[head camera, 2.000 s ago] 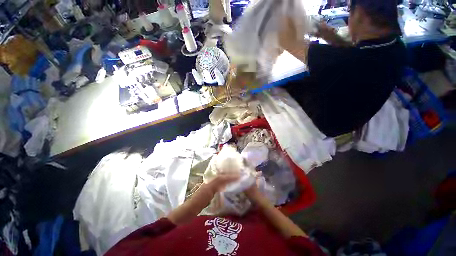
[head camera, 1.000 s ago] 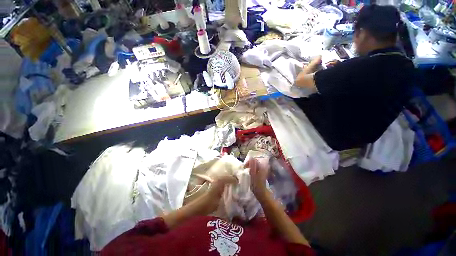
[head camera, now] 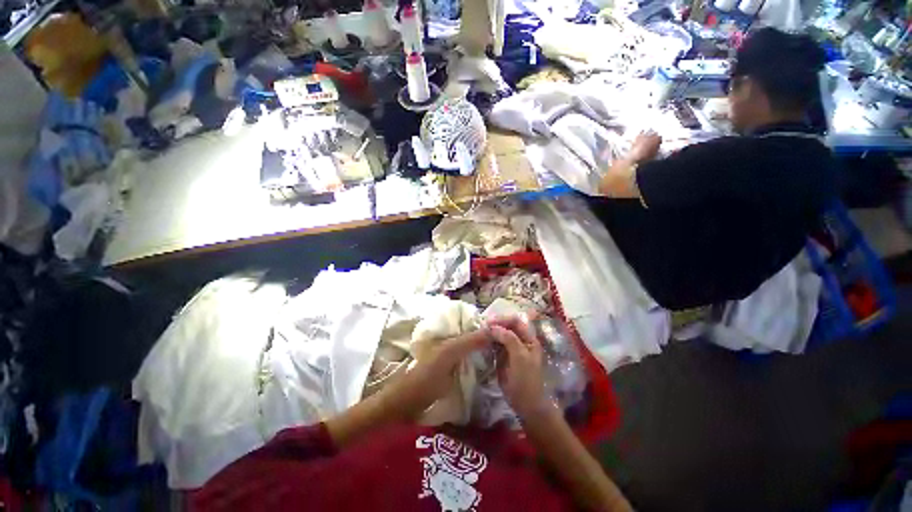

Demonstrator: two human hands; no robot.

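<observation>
A cream garment piece (head camera: pixel 445 325) lies over the pile in front of me, with its folds under my forearm and hands. My left hand (head camera: pixel 455 360) and my right hand (head camera: pixel 518 362) meet at its right side, fingertips together, pinching a small pale part of the cloth. The exact edge they hold is too blurred to tell. The white garment pile (head camera: pixel 225 350) spreads to the left, below the table edge. The red crate (head camera: pixel 603 400) is just right of my hands, with small crumpled pale pieces (head camera: pixel 515 288) and clear plastic in it.
The machine table (head camera: pixel 180 215) carries an overlock machine (head camera: pixel 318 150), a small fan (head camera: pixel 455 135) and thread cones (head camera: pixel 416 78). White panels (head camera: pixel 600 300) hang right of the crate. A person in black (head camera: pixel 730 205) sits at the right handling white cloth, with a blue crate (head camera: pixel 850 270) behind.
My hands have come together at the right side of the cloth; a second ago they were apart. The neighbour's raised cloth has come down onto the table since two seconds ago.
</observation>
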